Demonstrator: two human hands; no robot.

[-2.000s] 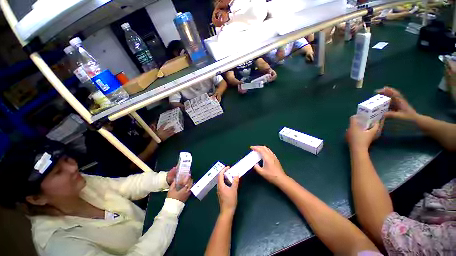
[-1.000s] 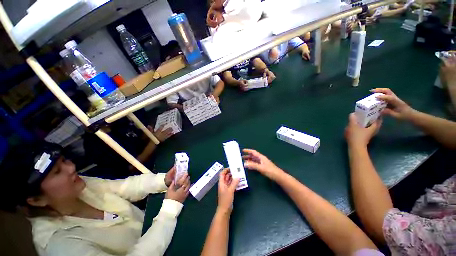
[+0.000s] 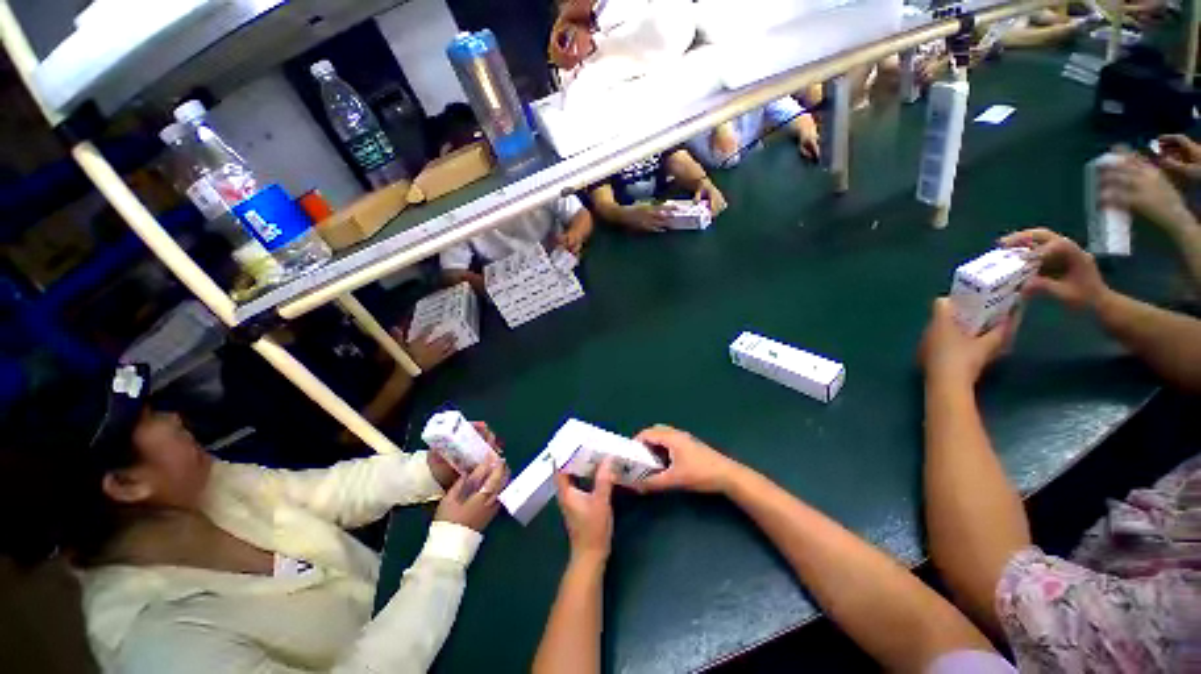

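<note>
A small white oblong carton (image 3: 614,454) is held low over the dark green bench, between my two hands. My left hand (image 3: 587,511) grips it from below with thumb and fingers. My right hand (image 3: 685,462) has its fingers at the carton's right end. A second white carton (image 3: 532,489) lies on the bench just left of my left hand; the held carton's left end overlaps its upper end in view. A third carton (image 3: 788,366) lies alone on the bench, ahead and to the right.
A person on the left (image 3: 303,527) holds a carton. A person on the right holds white cartons (image 3: 990,288). Workers across the bench hold cartons, with a stacked block (image 3: 532,283). A shelf rail (image 3: 619,159) crosses above, carrying bottles and trays. A white tube (image 3: 942,145) stands by a post.
The carton in my hands has turned from upright to nearly sideways, and my right hand has closed on its right end. The left neighbour's carton has tilted. A far-right hand now moves a carton.
</note>
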